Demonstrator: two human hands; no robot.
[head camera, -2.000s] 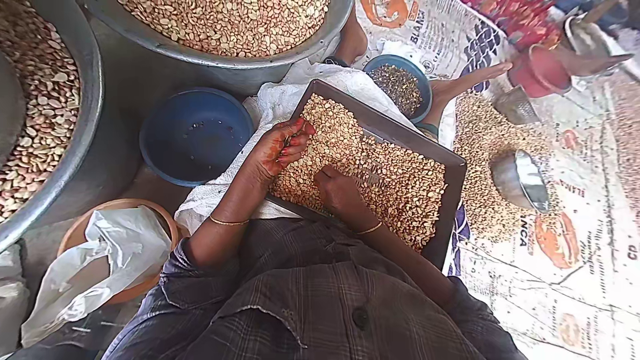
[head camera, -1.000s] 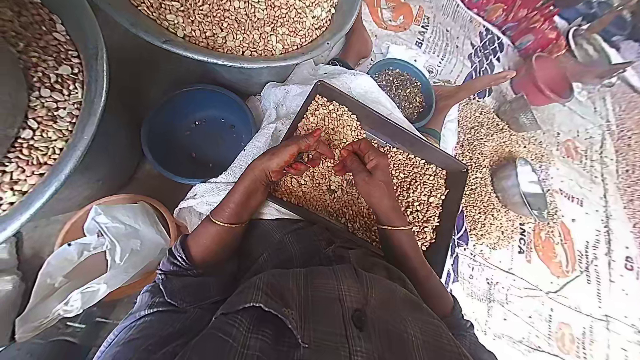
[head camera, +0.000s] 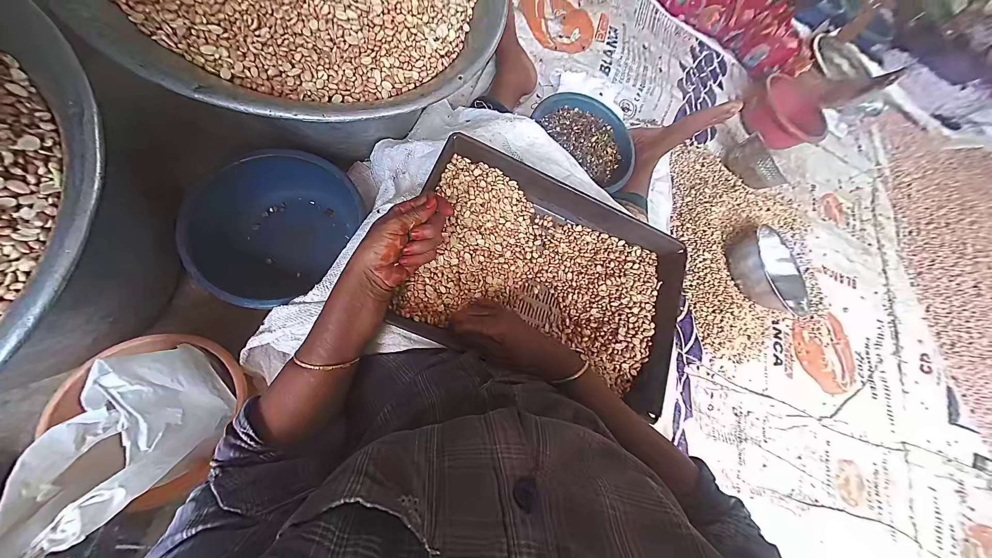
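Observation:
A dark rectangular tray (head camera: 601, 218) lies tilted across my lap on a white woven sack, holding a layer of pale split beans or nuts (head camera: 484, 225). Above its left part is my left hand (head camera: 409, 239), its fingers curled, with reddish stains on the fingers; whether anything is between them cannot be made out. My right hand (head camera: 496, 325) rests low on the pile at the tray's near edge, fingers bent down and partly hidden. Just beside it, a slotted patch of the tray's bottom (head camera: 535, 304) shows through the pieces.
Large metal basins (head camera: 310, 112) of the same pieces stand at upper left. A blue basin (head camera: 271, 232), an orange tub with a plastic bag (head camera: 147, 411) and a small blue bowl of dark bits (head camera: 581, 143) surround me. At right, a steel bowl (head camera: 767, 271) sits on spread grain; another person's bare foot (head camera: 690, 132) is near.
My hands were close together over the tray a second ago and are now apart. My left hand has moved left, and my right hand has come down onto the pile near the tray's edge.

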